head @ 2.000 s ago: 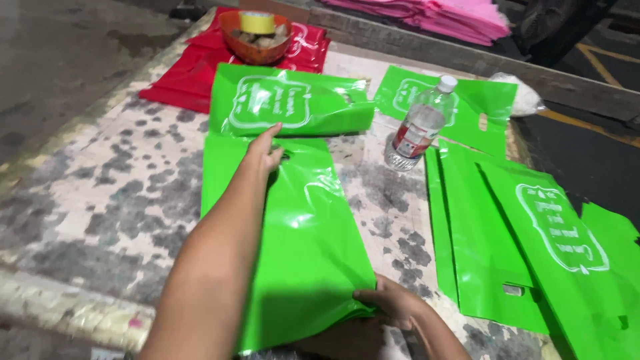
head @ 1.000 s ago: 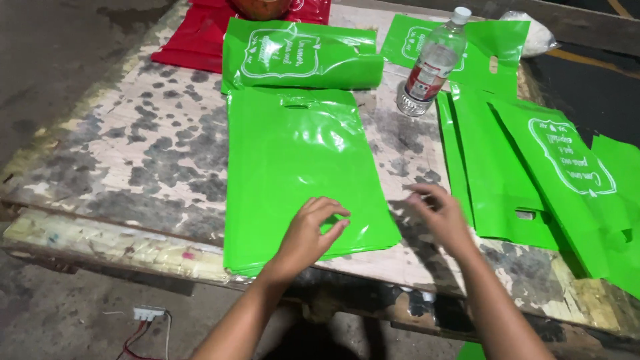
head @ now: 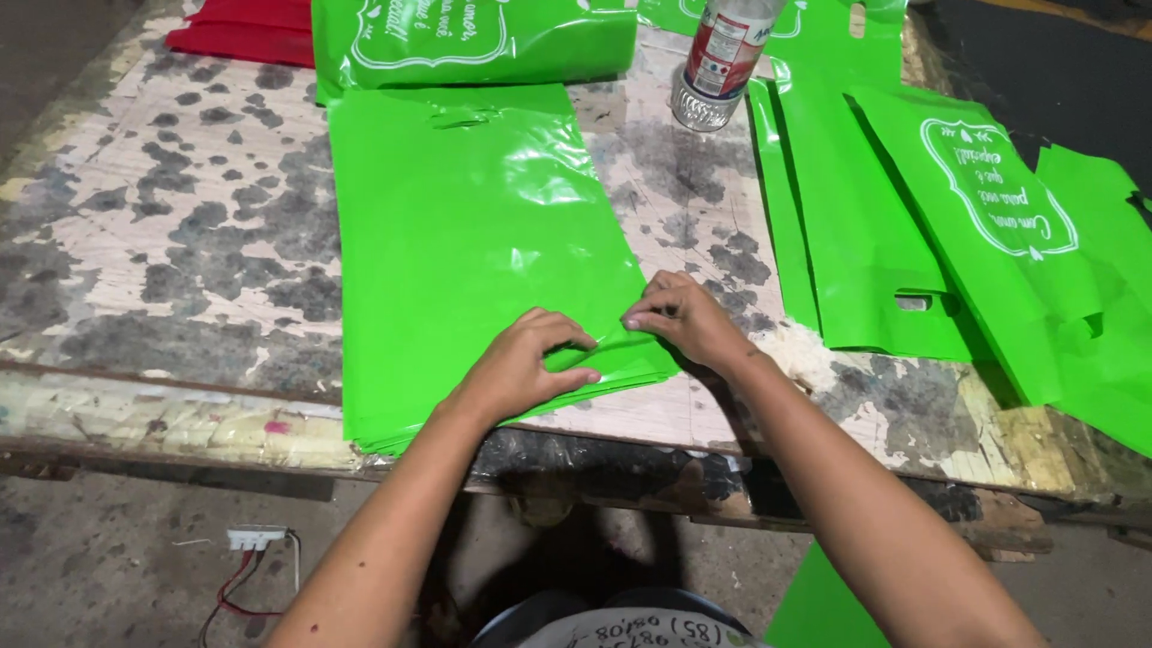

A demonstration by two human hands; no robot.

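Note:
A stack of green plastic bags (head: 468, 234) with die-cut handle slots lies flat at the middle of the worn table. My left hand (head: 526, 364) rests on its lower right part, with thumb and fingers around a raised fold of the top bag. At the stack's right edge, my right hand (head: 684, 319) pinches the top bag's lifted corner between thumb and fingers. Beyond the stack lies a folded green bag with white print (head: 477, 45). A clear plastic bottle with a red label (head: 720, 58) stands to the right of it.
More green bags (head: 864, 216), some printed, lie on the right of the table. Red bags (head: 243, 31) are at the far left. A small pile of whitish fibre (head: 796, 355) sits beside my right forearm. Below the table's near edge, a power socket (head: 257, 538) with cables is on the floor.
My right hand has moved from beside the stack onto its right edge and taken hold of the top bag's corner. My left hand has closed in on the fold near it.

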